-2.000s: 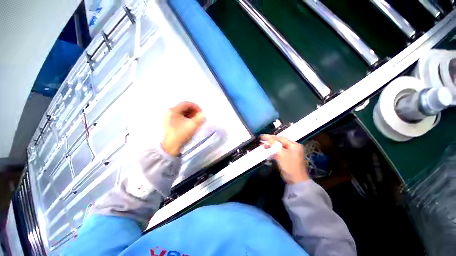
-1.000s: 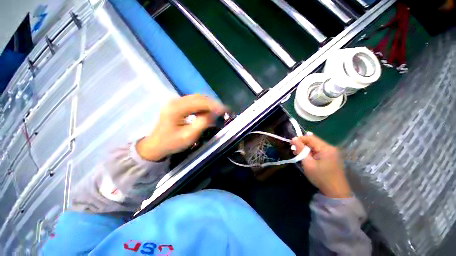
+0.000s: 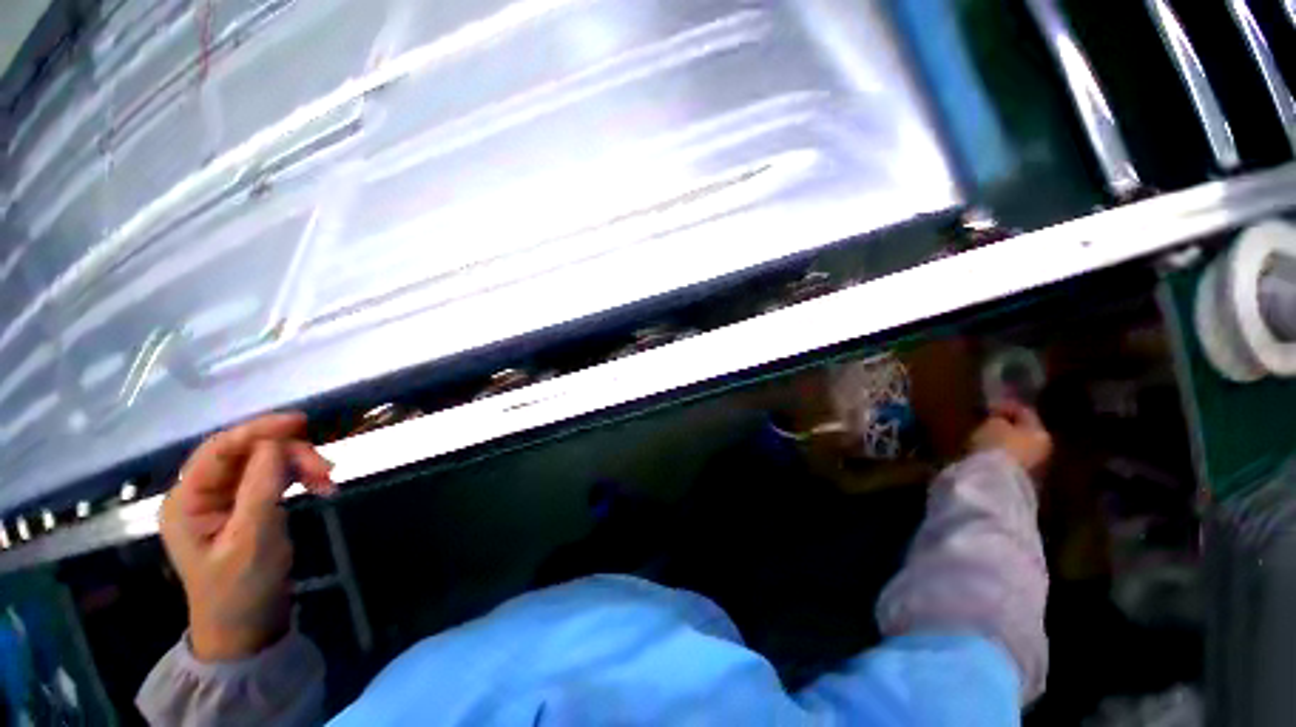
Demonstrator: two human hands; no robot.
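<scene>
The silver-grey back plate (image 3: 469, 185) with long raised ribs lies beyond the pale conveyor side rail (image 3: 711, 330). My left hand (image 3: 235, 518) is over the left part of the rail, at the plate's near edge, with fingers curled; whether it holds something small is unclear. My right hand (image 3: 1013, 438) is below the rail over the dark space at the right, small and blurred. A blurred pale ring (image 3: 1012, 375) shows just beyond its fingertips; I cannot tell if they touch.
A blue foam strip (image 3: 955, 88) lies along the plate's right end. Shiny rollers (image 3: 1087, 100) are beyond it. A white tape roll (image 3: 1258, 301) is at the right edge by the green table (image 3: 1208, 412). A tangle of white strands (image 3: 881, 405) shows below the rail.
The view has swung left along the plate. My left hand has moved left along the rail. My right hand has left the white strip loop it held and is lower, away from the tape rolls.
</scene>
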